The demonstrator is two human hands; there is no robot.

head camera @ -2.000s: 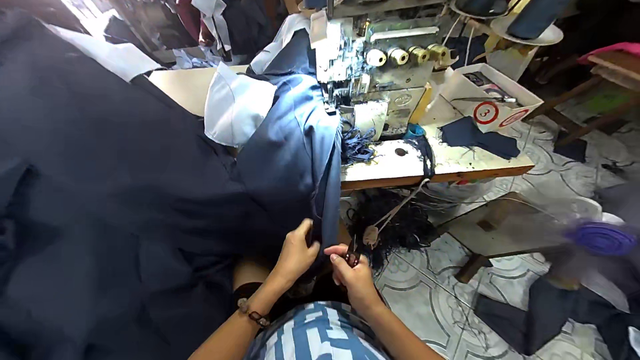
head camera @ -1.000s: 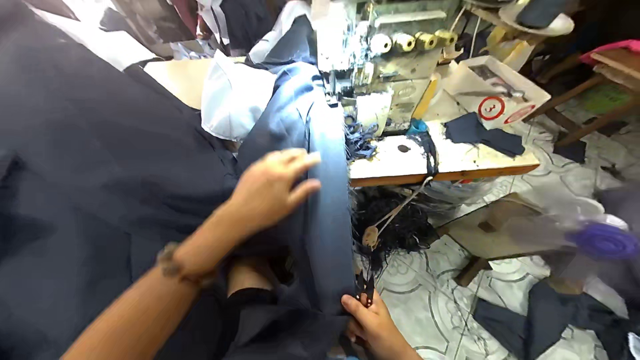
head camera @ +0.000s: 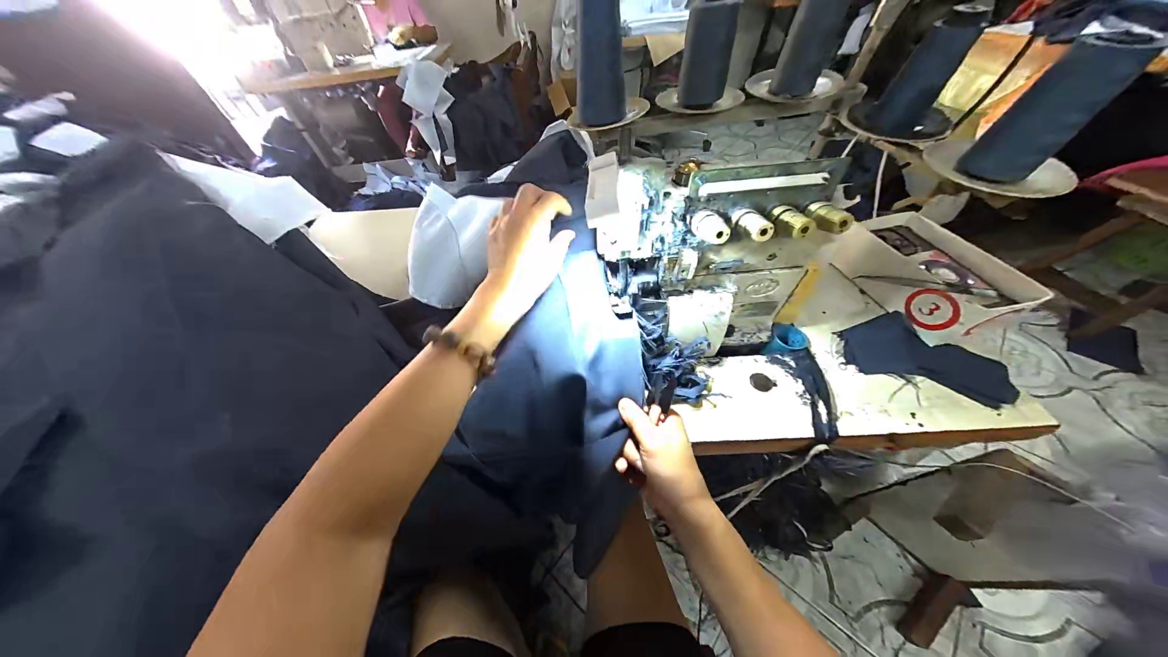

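Observation:
Dark navy fabric (head camera: pixel 210 383) covers my lap and the left side, and runs up under the lit head of an overlock sewing machine (head camera: pixel 675 219). My left hand (head camera: pixel 525 251) lies on the fabric left of the machine head, beside a pale fabric piece (head camera: pixel 447 246), its fingers slightly spread. Lower down, my right hand (head camera: pixel 662 452) pinches the fabric's right edge near the table's front edge. It also holds small dark thread snips (head camera: pixel 666 398), partly hidden by the fingers. Blue thread trimmings (head camera: pixel 675 360) hang beside the machine's needle area.
Thread cones (head camera: pixel 602 64) stand on a rack behind the machine. On the white table (head camera: pixel 949 422) are navy scraps (head camera: pixel 922 356) and a blue cup (head camera: pixel 787 339), with an open white box (head camera: pixel 985 301) behind. A low wooden stool (head camera: pixel 967 520) stands on the tiled floor at right.
My left hand has moved up along the fabric to beside the machine head. My right hand has risen from low down to the fabric edge by the table. The view has tilted up.

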